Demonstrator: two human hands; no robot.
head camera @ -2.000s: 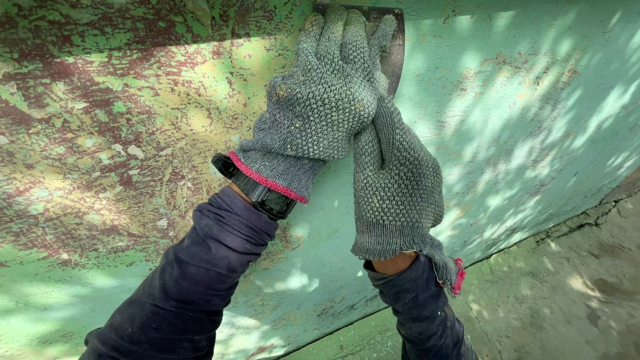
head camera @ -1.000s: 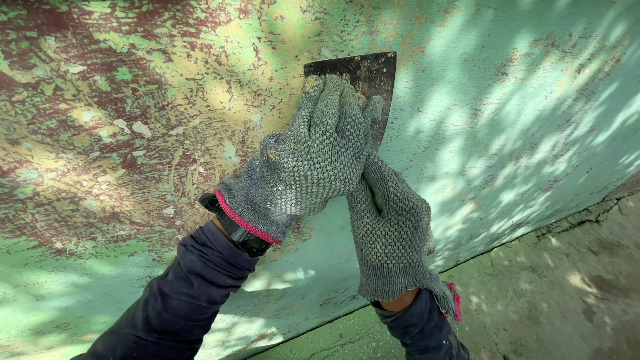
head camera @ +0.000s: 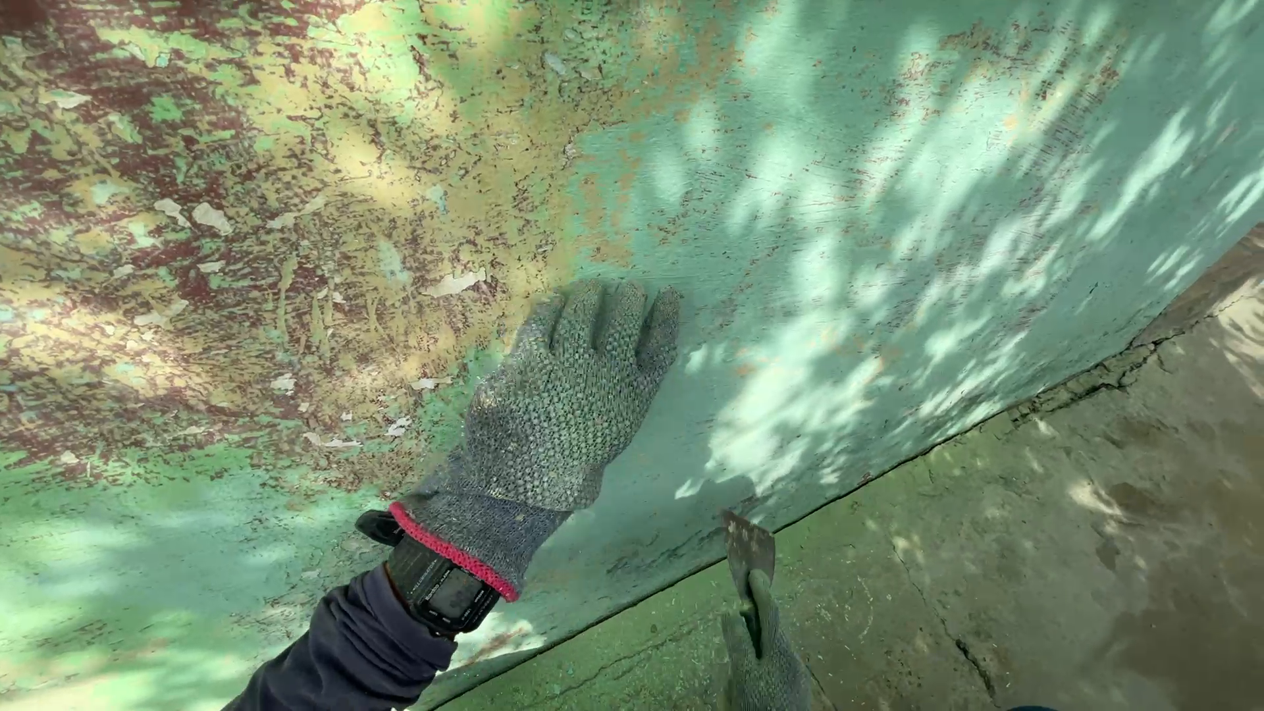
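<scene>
My left hand (head camera: 573, 395), in a grey knit glove with a pink-red cuff edge, lies flat on the painted wall (head camera: 790, 247) with nothing in it. A black digital watch (head camera: 449, 592) sits on that wrist. Lower down, at the bottom of the view, my right hand (head camera: 765, 652), in a like glove, grips a metal paint scraper (head camera: 750, 543). The scraper's blade points up, near the foot of the wall; its handle is mostly hidden in the glove. Left of my left hand, layers of green, yellow and dark red paint show, with pale patches.
The wall meets a concrete floor (head camera: 1037, 553) along a slanting line at the lower right. A crack (head camera: 973, 667) runs through the floor, and the joint at the wall's foot is broken towards the right. Dappled sunlight falls across the wall.
Both hands were together at the scraper against the wall. My right hand has moved down and away with the scraper, while my left hand has let go and rests spread on the wall.
</scene>
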